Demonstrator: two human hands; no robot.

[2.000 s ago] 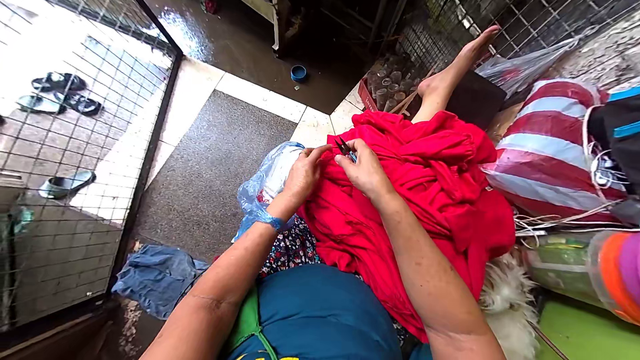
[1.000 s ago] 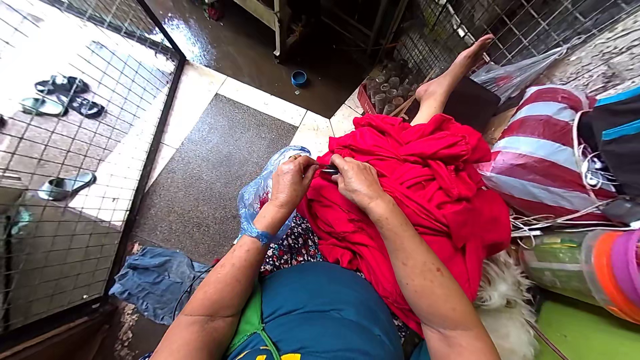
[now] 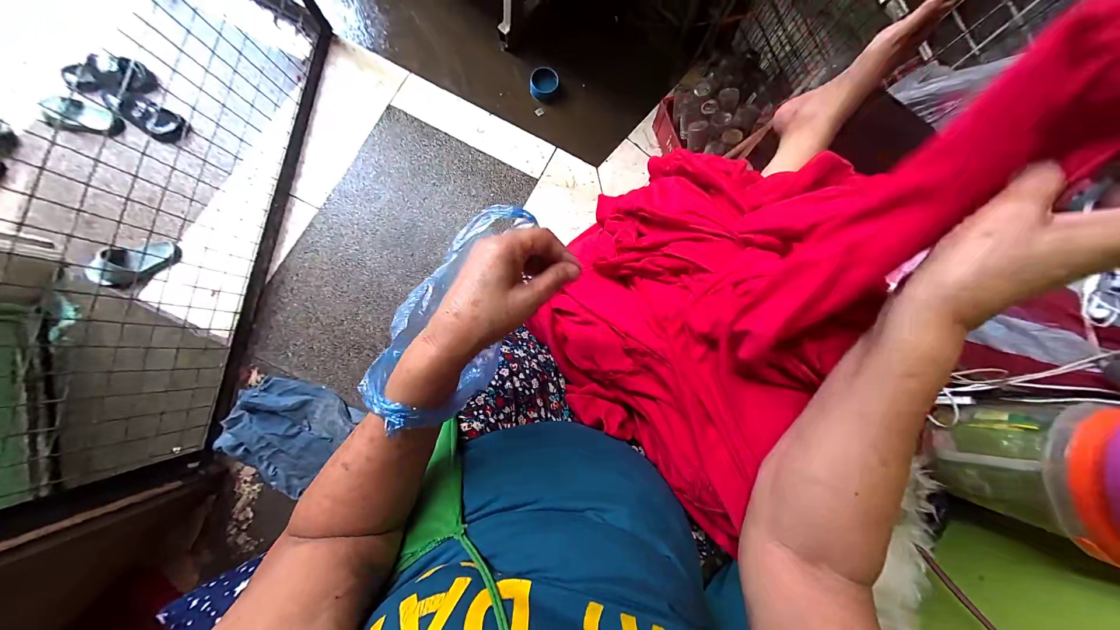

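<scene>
Red cloth (image 3: 700, 289) lies heaped and creased over my lap, and one part of it stretches up to the upper right. My right hand (image 3: 1006, 236) is raised at the right, against that stretched part; its fingertips are partly hidden, so its grip cannot be told. My left hand (image 3: 507, 280) is at the left edge of the cloth, fingers curled, with thumb and fingertips close together; whether something small is pinched there cannot be told. A thin blue plastic bag (image 3: 385, 394) hangs around my left wrist. Floral fabric (image 3: 525, 376) shows below the cloth.
A black wire-mesh gate (image 3: 289, 175) stands at the left, sandals (image 3: 131, 262) beyond it. Blue denim cloth (image 3: 289, 429) lies beside me. Ahead are a blue round container (image 3: 544, 83) and a bare foot (image 3: 805, 122). White cords (image 3: 1006, 381) and a clear plastic container (image 3: 1006, 446) are at the right.
My hands, close together before at the cloth's upper left edge, are now far apart. The right hand has moved right and part of the red cloth is lifted there. The dark small tool is no longer visible.
</scene>
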